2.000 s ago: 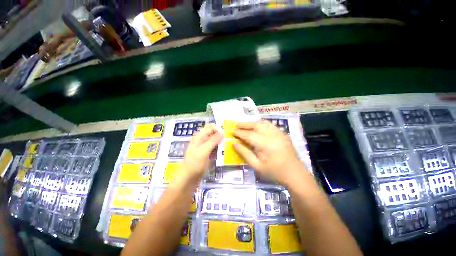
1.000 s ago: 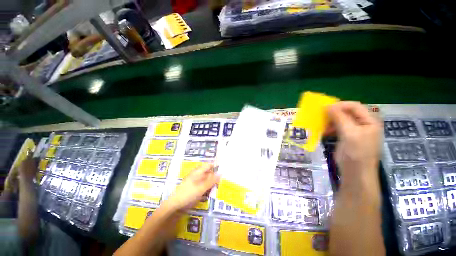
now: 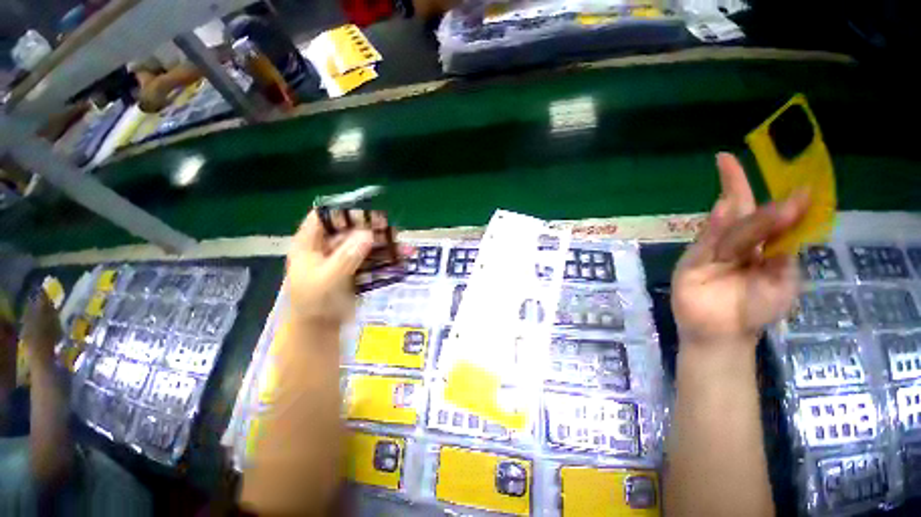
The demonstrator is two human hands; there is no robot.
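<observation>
My left hand [image 3: 328,265] holds a flat workpiece [image 3: 366,247] with rows of small windows, above the upper left of the clear blister tray [image 3: 654,333]. My right hand [image 3: 735,265] holds a curved yellow die-cut film [image 3: 791,174] with a camera-shaped cutout at its top, raised at the right over the belt's near rail. A white backing sheet [image 3: 510,293] lies across the middle of the tray with one yellow piece at its lower end. Several tray pockets hold yellow-covered parts; others show grey or white window patterns. My left forearm hides part of the tray's left columns.
Another blister tray [image 3: 151,343] lies at the left, with a person's arm beside it. A third tray [image 3: 853,364] lies at the right. The green conveyor belt [image 3: 454,151] crosses beyond. Stacked trays [image 3: 566,38] and yellow sheets [image 3: 345,56] lie past it. A grey frame stands upper left.
My left hand has left the backing sheet, moved up and left, and taken hold of a workpiece. My right hand has moved right with the yellow film. The sheet lies on the tray.
</observation>
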